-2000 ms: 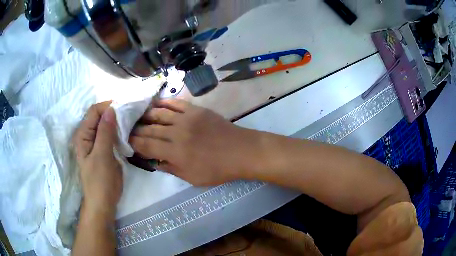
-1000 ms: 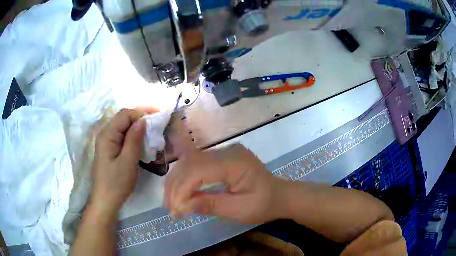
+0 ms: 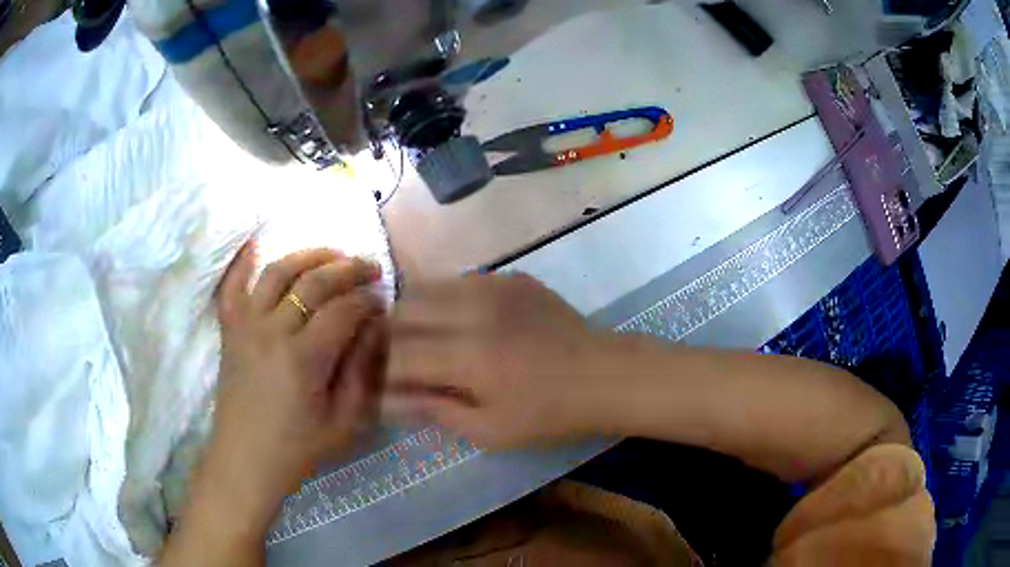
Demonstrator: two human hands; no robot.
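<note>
The white gathered garment (image 3: pixel 166 255) fills the left side and runs under the needle area of the sewing machine (image 3: pixel 255 66), where the lamp glare hides detail. My left hand (image 3: pixel 310 343), with a ring, lies on the cloth just in front of the needle, fingers over the garment near its right edge. My right hand (image 3: pixel 476 354) is blurred and meets the fingertips of my left hand at the cloth edge; whether it grips the cloth cannot be told. The grey knob-like attachment (image 3: pixel 452 169) is right of the needle.
Thread snips (image 3: pixel 581 138) with blue and orange handles lie right of the grey attachment. A black object (image 3: pixel 737 27) lies further back. A pink-mauve smartphone (image 3: pixel 875 177) is at the table's right end. The ruler strip (image 3: pixel 709 290) follows the front edge, with blue crates (image 3: pixel 825 332) beyond.
My right hand has moved from the front edge back up to my left hand. My left hand has opened from its pinch and spread over the cloth, which now lies flatter by the needle.
</note>
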